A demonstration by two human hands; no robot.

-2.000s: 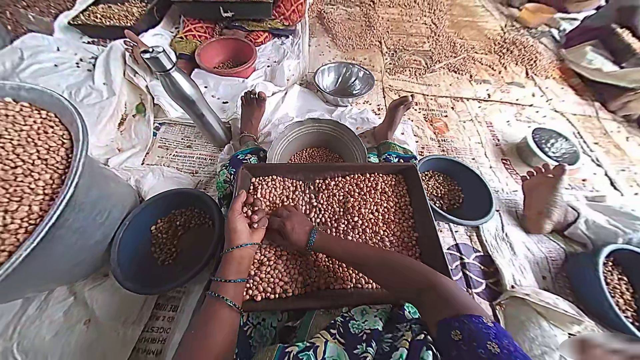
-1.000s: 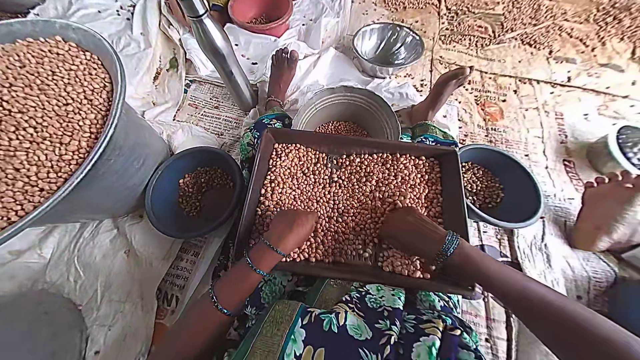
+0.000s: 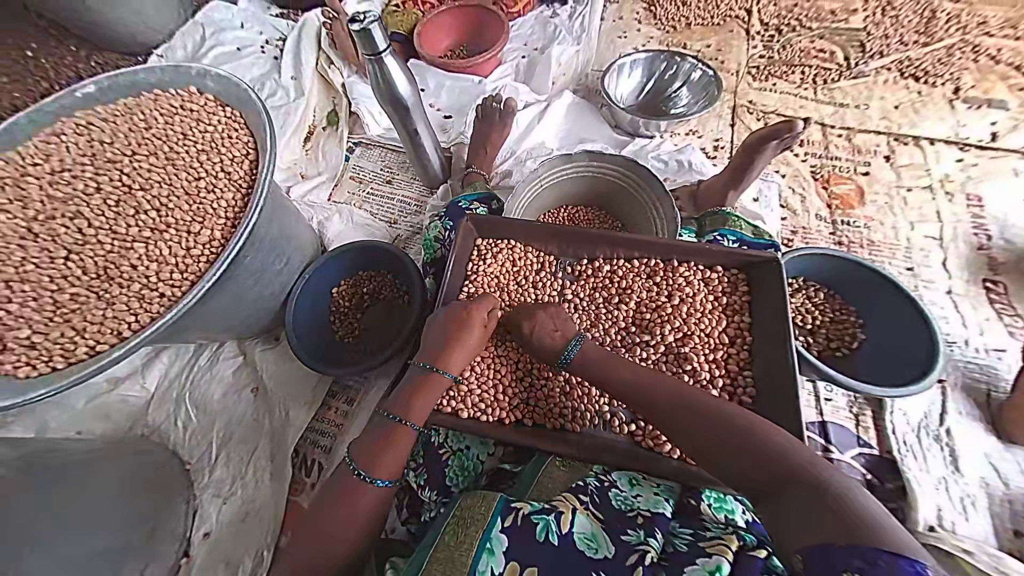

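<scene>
A shallow dark brown tray (image 3: 778, 344) full of round brown nuts or seeds (image 3: 664, 312) lies across my lap. Over its left half, my left hand (image 3: 464, 330) is curled, with its fingertips turned toward my other hand. My right hand (image 3: 542, 330) has its fingers bent down at the nuts, close beside the left one. Whether either hand holds any nuts is hidden by the fingers. Just left of the tray stands a dark blue bowl (image 3: 300, 320) with some darker pieces in it, and at its right a second blue bowl (image 3: 904, 320) holds more pieces.
A large metal tub (image 3: 272, 256) heaped with nuts stands at the left. Beyond the tray, between my feet, is a metal basin (image 3: 592, 180) with nuts. Farther off are a steel bottle (image 3: 404, 104), a red bowl (image 3: 472, 56) and a steel bowl (image 3: 660, 88). Printed sacks (image 3: 840, 192) cover the floor.
My right hand has moved left across the tray since one second ago, and now lies close beside my left hand. The two hands were apart then.
</scene>
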